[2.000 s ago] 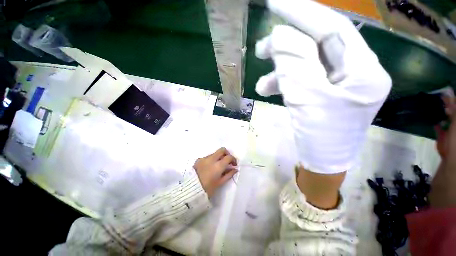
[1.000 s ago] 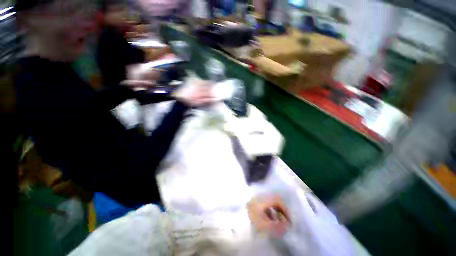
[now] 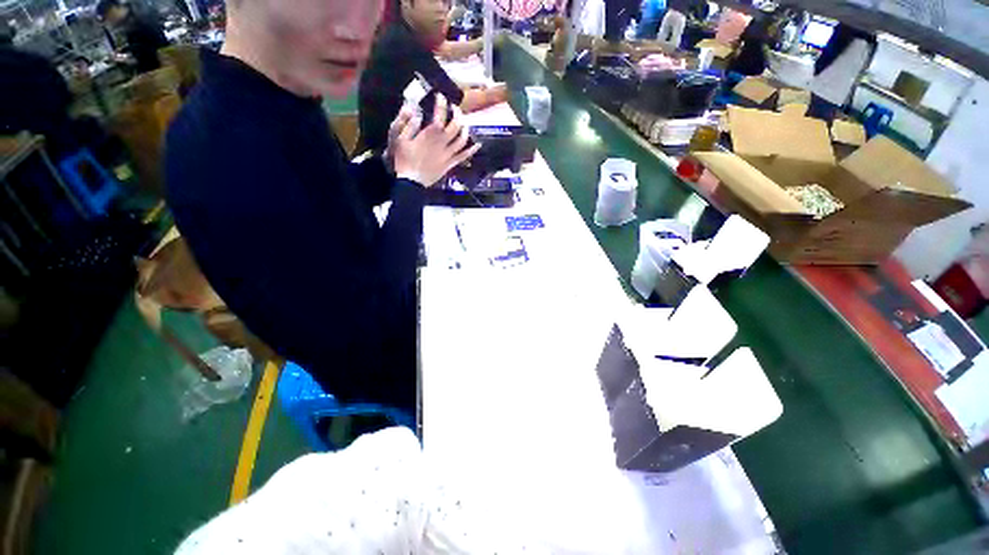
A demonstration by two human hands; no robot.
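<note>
An open retail box (image 3: 662,407), dark outside with white flaps raised, stands on the white-covered bench (image 3: 510,358) at its belt-side edge. Behind it on the green belt are another open box with white flaps (image 3: 729,249) and a milky bagged unit (image 3: 659,256) beside it. A second bagged unit (image 3: 616,193) stands farther up the belt. My sleeve, white and speckled, shows at the bottom edge. Neither of my hands is in the picture.
A person in dark clothing (image 3: 293,239) stands at the bench's left side, hands raised. Another person sits beyond. The green conveyor (image 3: 835,434) runs along the right. An open brown carton (image 3: 824,195) stands beyond it. A blue stool (image 3: 325,412) is at lower left.
The view has swung left and up along the line from the bench. My gloved right hand and bare left hand have gone out of the picture. The nearby person's hands are now raised.
</note>
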